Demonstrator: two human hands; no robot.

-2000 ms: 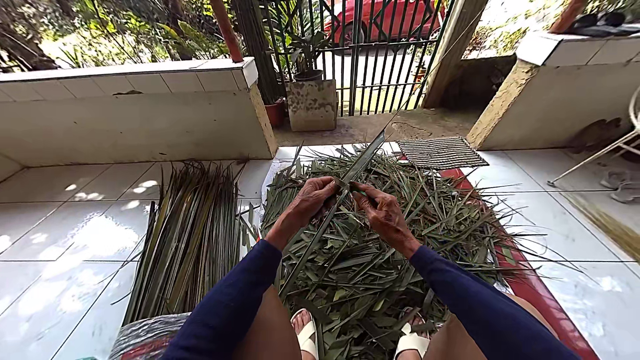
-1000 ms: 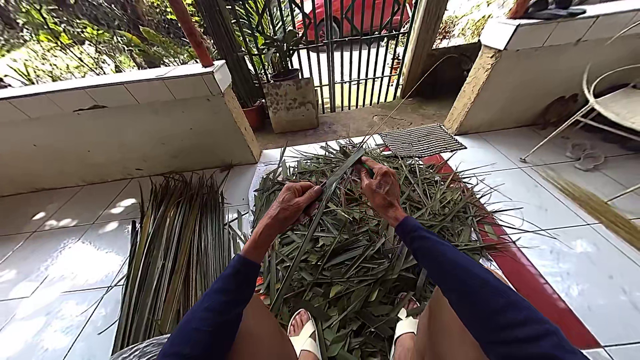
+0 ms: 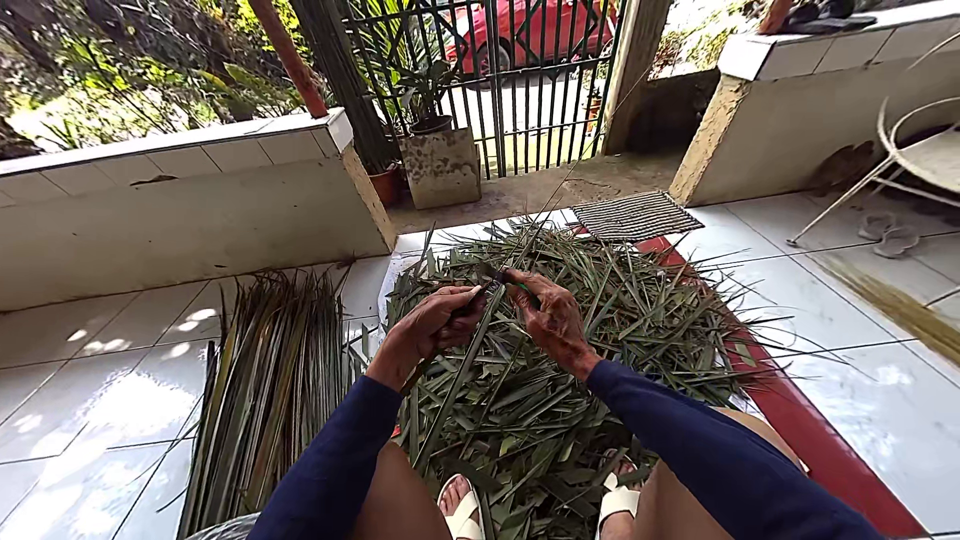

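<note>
Above a wide heap of cut green leaf pieces (image 3: 525, 405), my left hand (image 3: 448, 319) pinches a long narrow palm leaf strip (image 3: 469, 356) that slants down toward my feet. My right hand (image 3: 551, 311) is closed around a small dark tool, perhaps a knife (image 3: 502, 277), whose end lies close to my left fingertips. The exact edge of the tool is hard to tell. A bundle of long leaf strips (image 3: 270, 390) lies on the tiled floor to the left of the heap.
A striped doormat (image 3: 637, 216) lies beyond the heap, before a metal gate (image 3: 517, 90). Low walls (image 3: 187, 217) flank the opening. A white metal chair (image 3: 926, 161) stands at the right, near slippers (image 3: 889, 234). Dry strands (image 3: 892, 304) lie on the tiles.
The leaf that stood up past my fingers at first now shows mainly below them. My hands stay close together over the heap, and a dark tool now shows at my right fingers.
</note>
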